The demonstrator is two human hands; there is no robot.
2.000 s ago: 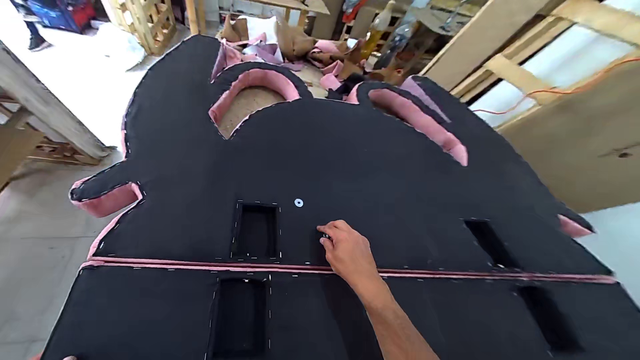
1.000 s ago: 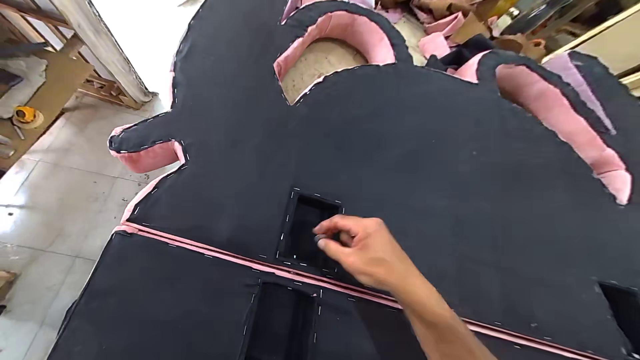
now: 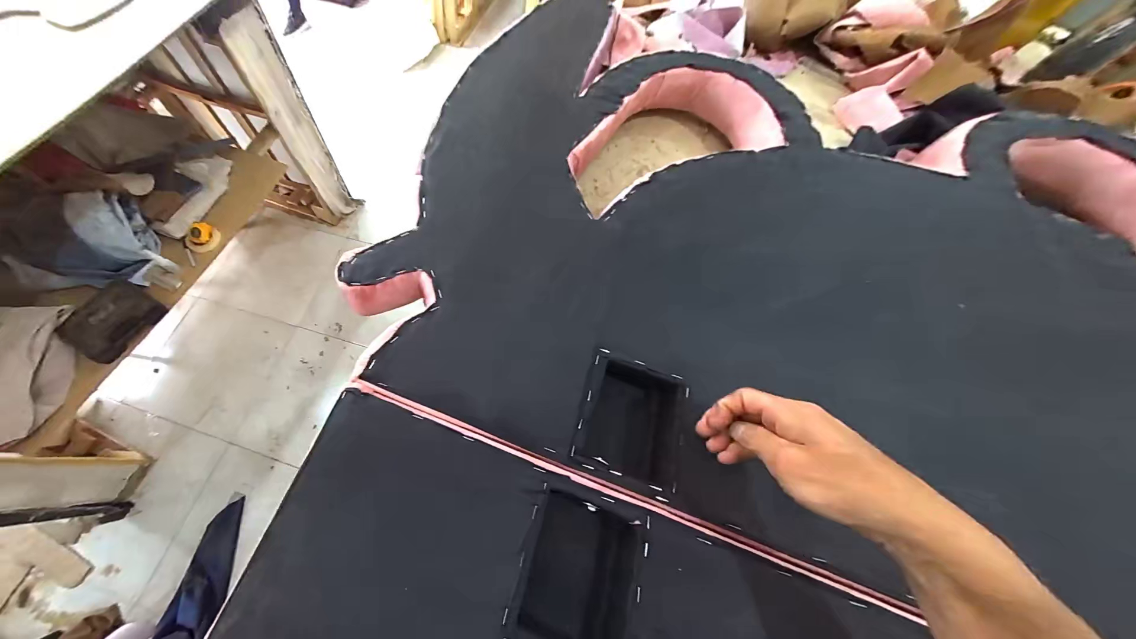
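My right hand (image 3: 781, 444) hovers over the black fabric backing (image 3: 852, 293) of a large upholstered shape, just right of a rectangular recess (image 3: 632, 417). Its fingers are curled together; whether something small sits between them cannot be made out. Pink upholstery fabric (image 3: 390, 293) covers the edges of the shape, and staples run along its outline and around the recesses. A pink-edged seam (image 3: 568, 470) divides this piece from a second black panel (image 3: 390, 506), which has its own recess (image 3: 581, 568). My left hand is out of view.
On the left stands a workbench (image 3: 98, 53) with a lower shelf (image 3: 257, 182) holding cloth scraps and a yellow tape measure (image 3: 202, 234). Fabric offcuts (image 3: 887, 80) lie heaped beyond the shape. Dark cloth (image 3: 209, 568) hangs or lies near the lower left edge, by the tiled floor (image 3: 266, 284).
The view has swung left and closer. Two seconds ago a small white disc lay on the black backing near the upper recess; it no longer shows. My right hand was over the recess one second ago.
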